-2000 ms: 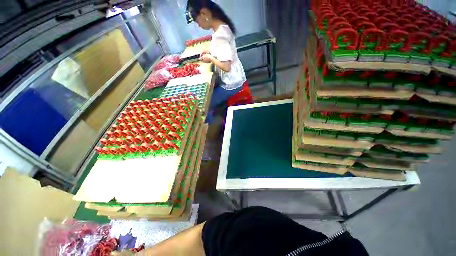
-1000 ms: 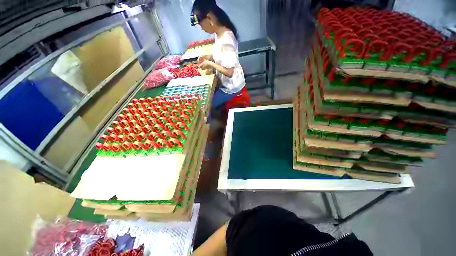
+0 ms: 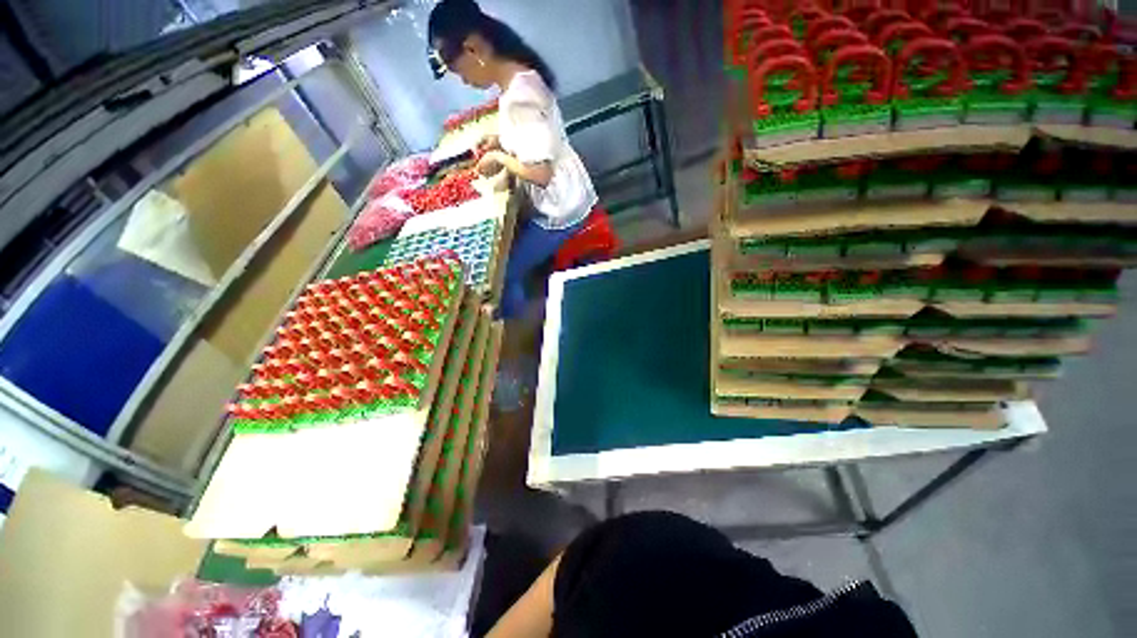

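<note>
A heap of red curved pieces lies at the bottom left edge, partly under a clear plastic bag. Just beyond it, finished assemblies, green bases with red loops standing up, stand in rows on the top cardboard sheet of a stack. The near part of that sheet shows bare. Neither of my hands is in view. Only my right forearm and black sleeve show at the bottom edge; the hand is cut off below the picture.
A tall stack of loaded boards stands on the white-edged side table at right. Another person works farther along the green-topped bench. A brown board is at lower left. A red stool is under the person.
My right forearm has drawn back rightward from the heap, and the hand or wrist at its edge has left the picture. The view has shifted a little. The stacks look unchanged.
</note>
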